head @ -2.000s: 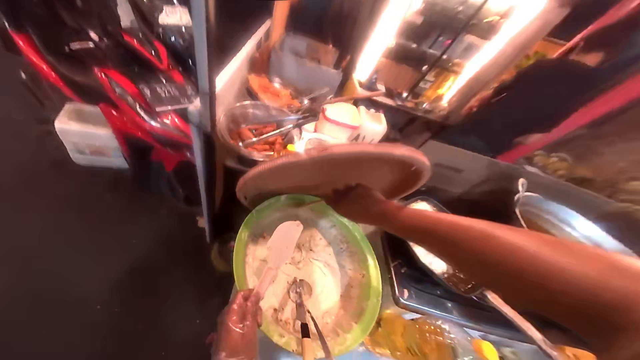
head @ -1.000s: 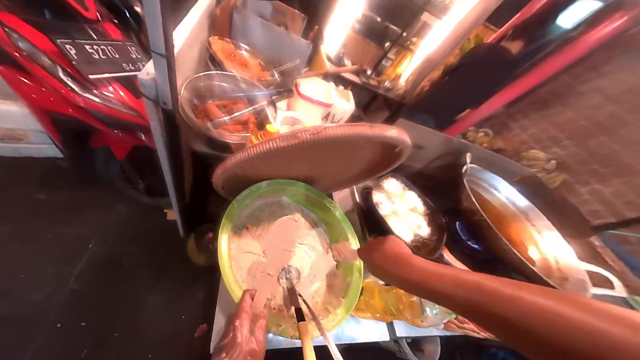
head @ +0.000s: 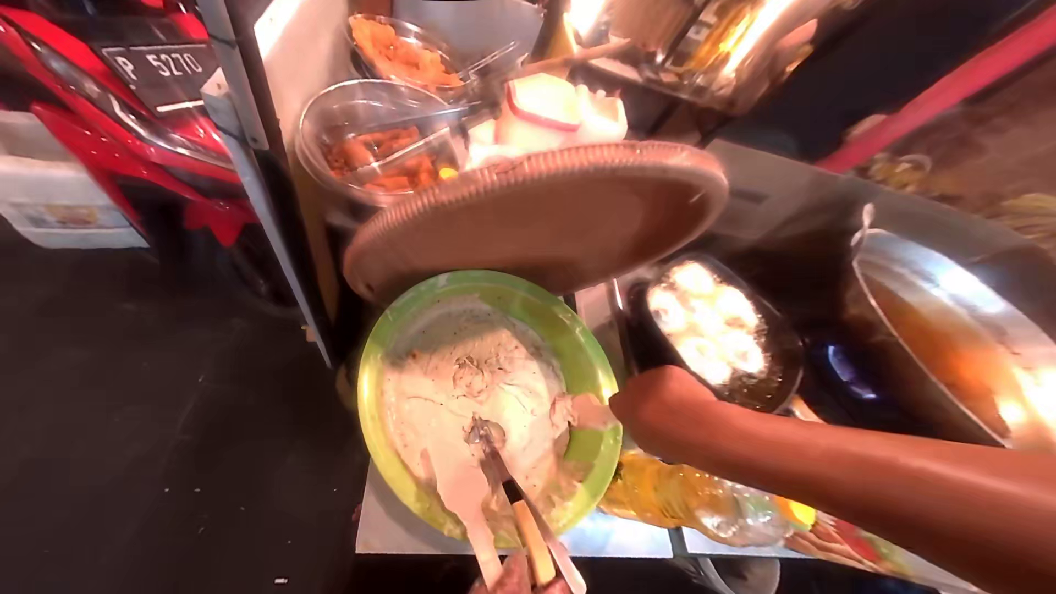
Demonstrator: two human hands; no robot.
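A green bowl (head: 379, 363) holds thick pale batter (head: 503, 363). My left hand (head: 513, 576) shows only as fingertips at the bottom edge, around the lower end of a batter-coated flat spatula (head: 462, 487) and beside a metal spoon with a light handle (head: 532, 540). Over the bowl's right rim reaches my right hand (head: 652, 404); its fingers look coated with batter, and whether they hold anything cannot be told. A round brown ridged-rim tray (head: 544, 219) stands tilted behind the bowl. Pale round pieces (head: 709, 322) fry in a dark pan (head: 788, 371) on the right.
A large metal pan of oil (head: 949, 346) sits far right, with a blue flame (head: 854, 371) beside it. Plastic bottles of yellow oil (head: 660, 491) lie near the front edge. Clear bowls of orange food (head: 371, 157) stand behind the tray. A red motorcycle (head: 124, 124) is at left.
My right hand has left the brown tray and come to the bowl's right rim. My left hand and the spatula sit lower in view. The view has shifted, showing more of the frying pan.
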